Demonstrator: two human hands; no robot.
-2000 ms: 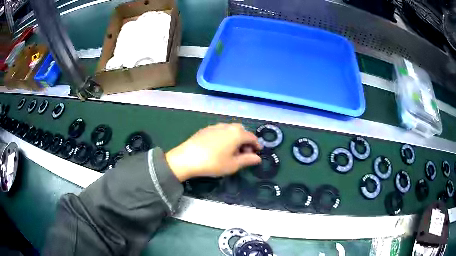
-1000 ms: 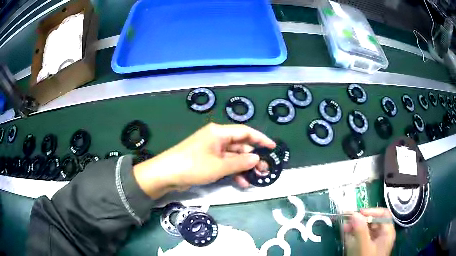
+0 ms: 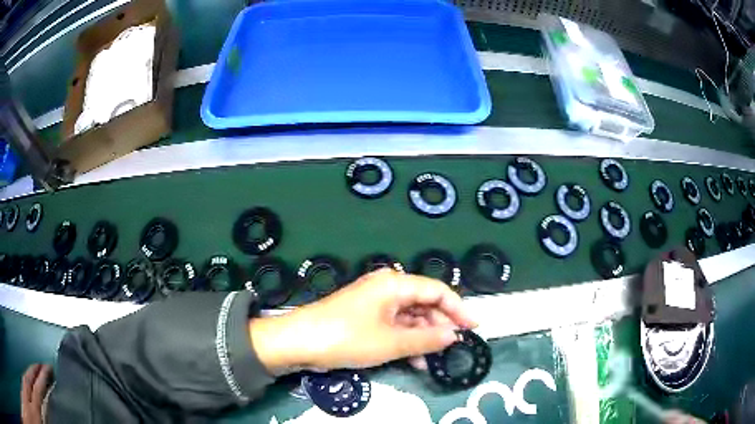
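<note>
My left hand (image 3: 364, 323) holds a black ring part (image 3: 458, 359) between thumb and fingers, tilted, over the worktop just in front of the belt rail. Small holes show around the ring's face. My right hand (image 3: 680, 416) is blurred and mostly cut off at the bottom right edge, at the end of blurred thin tweezers (image 3: 650, 402). Several white C-shaped pads (image 3: 498, 396) lie right of the held ring. A perforated black disc (image 3: 338, 392) lies below my left wrist, beside a white backing sheet (image 3: 385, 407).
Black rings (image 3: 257, 230) and rings with pads fitted (image 3: 432, 195) lie along the green belt. A blue tray (image 3: 348, 66), clear plastic box (image 3: 598, 79) and cardboard box (image 3: 120, 141) stand beyond. A brown block (image 3: 676, 288) sits on a round dish at right. Fingers (image 3: 35, 393) show at left edge.
My left hand first reached over the belt, then held the black ring; it has now brought it down over the worktop. My right hand came in with tweezers, then moved down right, mostly out of view.
</note>
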